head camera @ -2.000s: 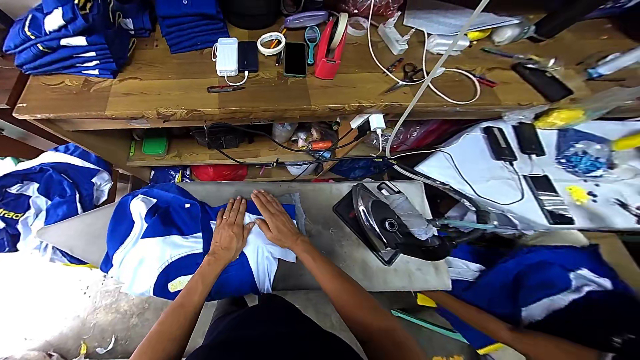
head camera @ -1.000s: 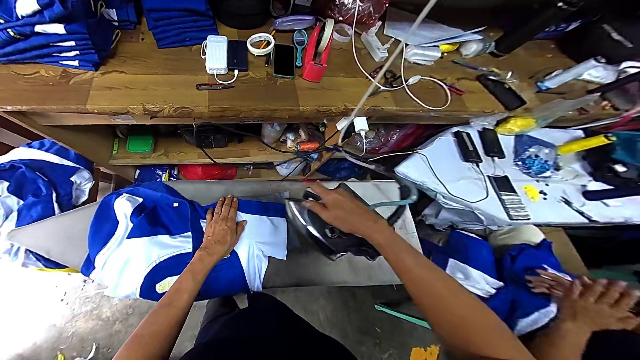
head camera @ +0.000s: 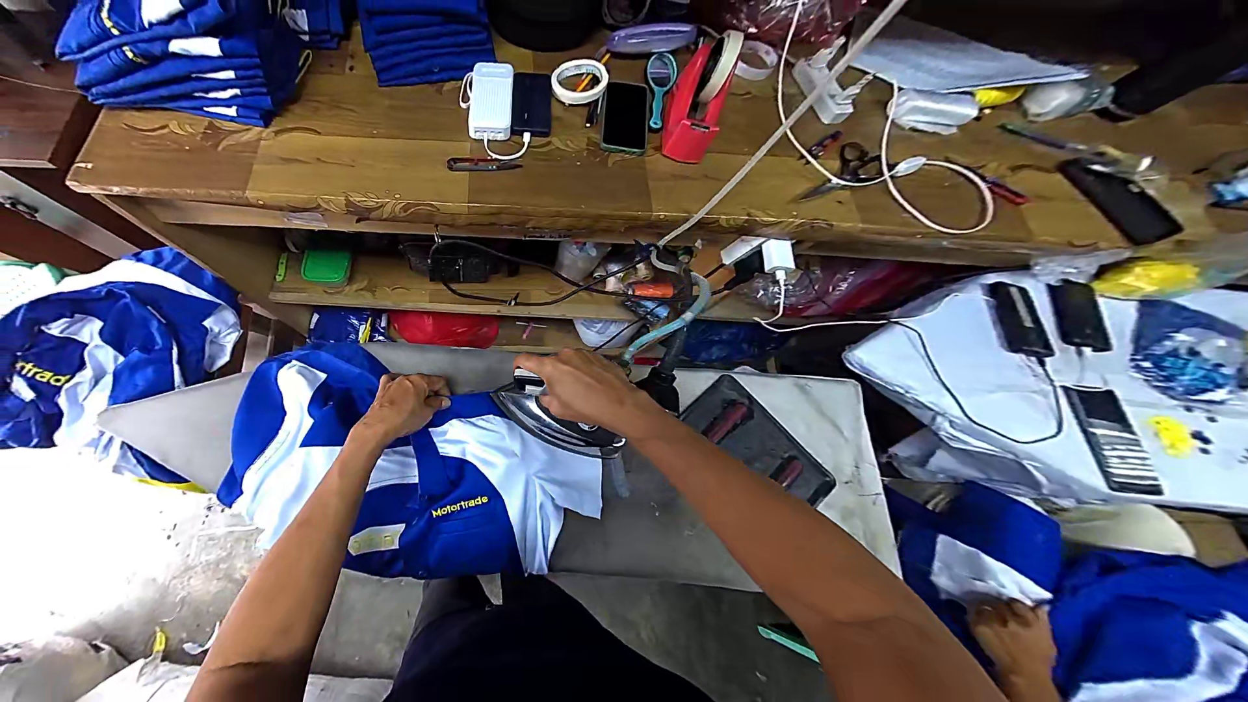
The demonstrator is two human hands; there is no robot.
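A blue and white shirt (head camera: 458, 526) with yellow lettering lies on the grey ironing board (head camera: 634, 541). My right hand (head camera: 585, 390) grips the handle of a steam iron (head camera: 561, 424), whose soleplate rests on the shirt's upper right part. My left hand (head camera: 405, 402) has its fingers curled on the cloth at the shirt's upper edge; it seems to pinch the fabric. To the right of the iron sits a dark iron rest (head camera: 760, 439), with nothing on it. A light hose (head camera: 673, 322) and a cable run back from the iron.
Folded blue garments (head camera: 185, 58), scissors (head camera: 853, 166), a red tape dispenser (head camera: 697, 97) and phones lie on the wooden table (head camera: 370, 175) behind. More garments (head camera: 107, 351) are heaped at left. At lower right a co-worker's hand (head camera: 1014, 639) touches blue and white cloth.
Both hands lay flat on the shirt; then my right hand took the iron, which earlier stood on its rest. The shirt now shows its lettered side, and my left hand has curled its fingers.
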